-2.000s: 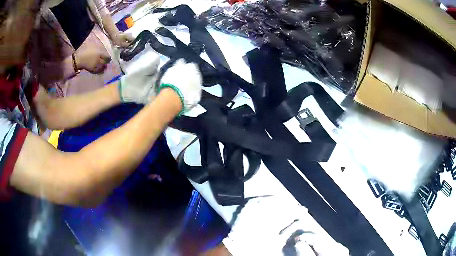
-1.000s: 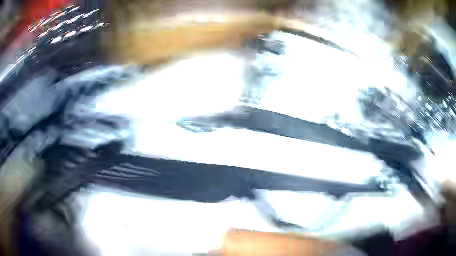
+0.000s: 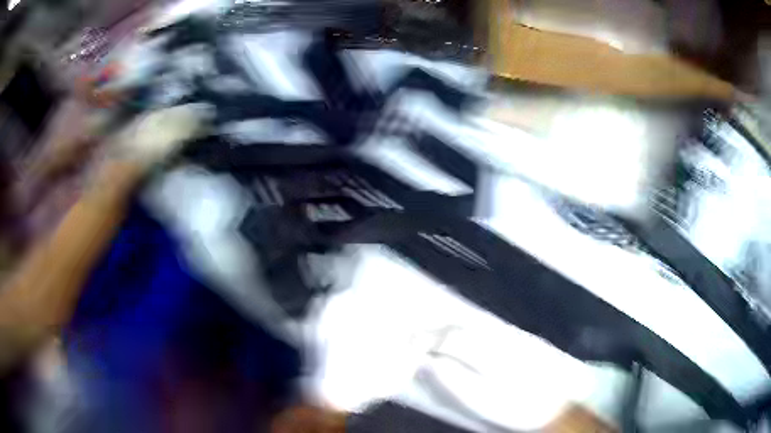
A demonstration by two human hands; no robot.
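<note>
The view is strongly blurred. Wide black webbing straps (image 3: 541, 292) run diagonally from a tangled heap (image 3: 338, 199) to the lower right. At the bottom centre, white shapes with skin-coloured patches below look like my gloved hands. My left hand (image 3: 359, 351) is on the left, near the heap's lower edge. My right hand (image 3: 524, 385) is to its right, below the long straps. Both blend with the white table, and their fingers and any grip cannot be made out.
A co-worker's pale gloved hand (image 3: 169, 131) reaches to the heap's left end. A blue bin (image 3: 127, 279) stands at lower left. An open carton (image 3: 592, 63) is at upper right, with a hazy clear bag (image 3: 592, 152) before it. Dark small buckles (image 3: 596, 221) and another strap (image 3: 702, 271) lie at right.
The view swung away and back, with heavy blur. The co-worker's gloved hand now shows farther left. The white shapes at the bottom centre appear larger and higher.
</note>
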